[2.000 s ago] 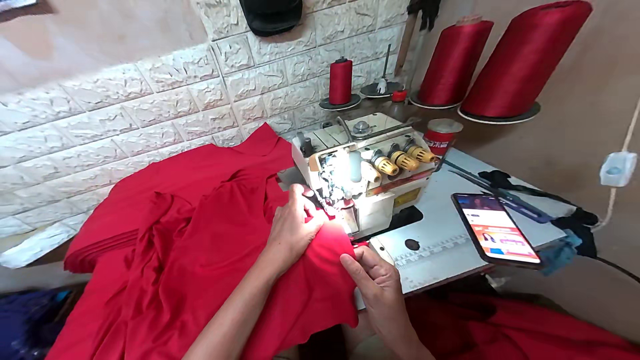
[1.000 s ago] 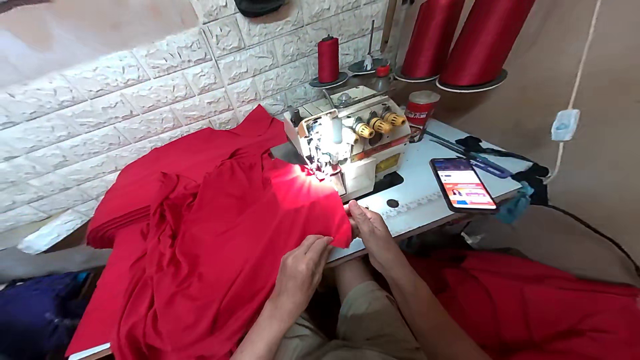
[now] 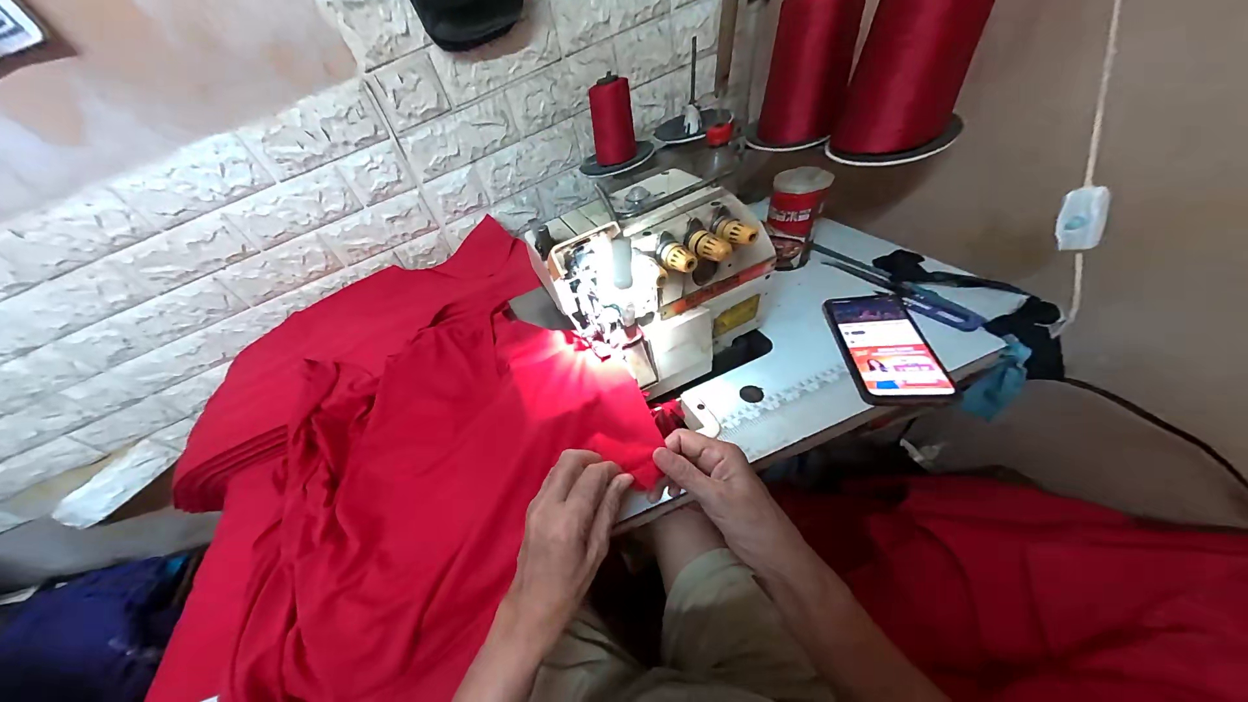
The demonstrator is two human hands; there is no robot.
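Red fabric (image 3: 439, 458) spreads over the left of the table, and its far edge lies under the lit needle area of an overlock sewing machine (image 3: 673, 292). At the table's front edge my left hand (image 3: 570, 522) pinches the near edge of this fabric. Close beside it, my right hand (image 3: 717, 483) grips the fabric's corner between thumb and fingers. Both hands are in front of the machine, toward my lap. Behind the fabric in use, a folded stack of red cloth (image 3: 322, 331) rests against the wall side.
A smartphone (image 3: 892, 351) with a lit screen lies on the white tabletop (image 3: 809, 390), near scissors (image 3: 941, 307) and a red cup (image 3: 798, 214). Large red thread cones (image 3: 912, 78) and a smaller thread spool (image 3: 612, 122) stand behind. More red cloth (image 3: 1053, 585) hangs at the lower right.
My left hand has come away from the machine's needle area, toward me, to the fabric's near edge. My right hand still holds the fabric's right edge.
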